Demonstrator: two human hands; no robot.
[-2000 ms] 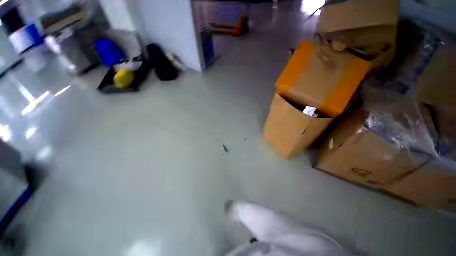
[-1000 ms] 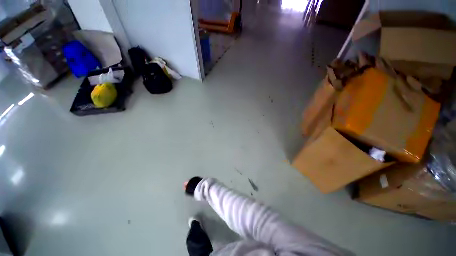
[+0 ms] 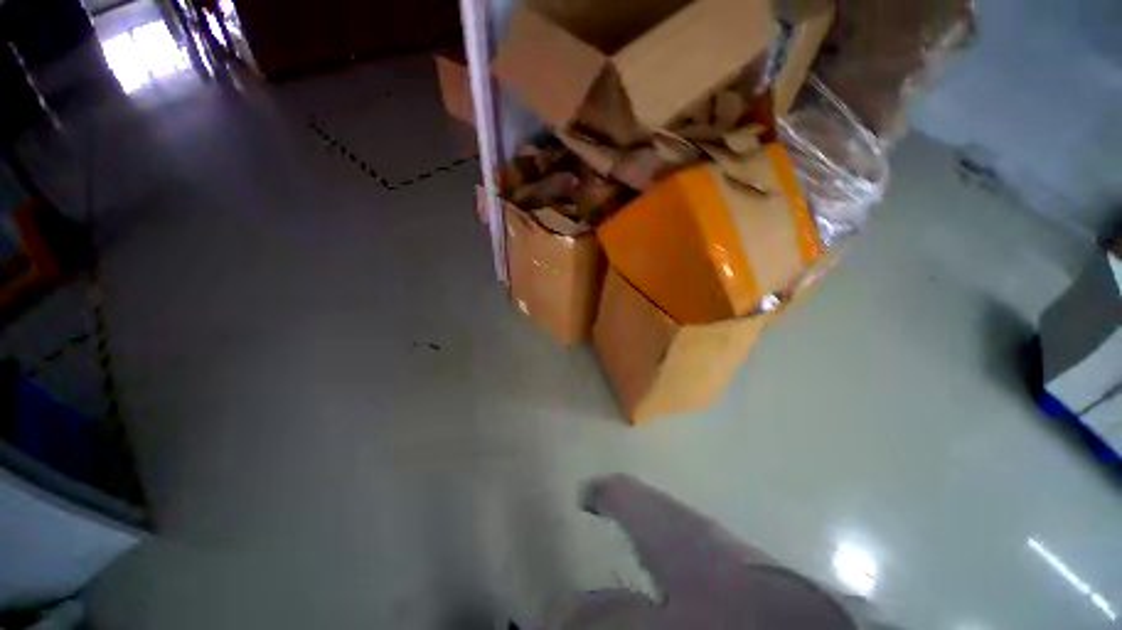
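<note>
My right arm, in a pale sleeve, reaches up from the bottom edge. My right hand (image 3: 594, 496) is only a small, dark, blurred end at the sleeve, and its fingers cannot be made out. No held thing shows. My left hand is not in view. Nearest in front stand open brown cartons. A carton with orange tape (image 3: 708, 240) lies tilted on top of another carton (image 3: 677, 363). Beside them on the left stands a carton (image 3: 550, 273) with crumpled brown paper or cardboard in it.
A large open carton (image 3: 689, 62) stands behind, with clear plastic wrap (image 3: 837, 172) to its right. A pale upright post (image 3: 484, 148) stands left of the cartons. Yellow-black tape (image 3: 357, 164) marks the floor. A white, blue-edged object (image 3: 1089, 338) is at the right edge, an orange item (image 3: 27, 265) at the left.
The view has turned right and moved forward. The cartons now sit near the middle, and the bags and yellow bundle have left the picture. My right hand shows lower and further right, more blurred.
</note>
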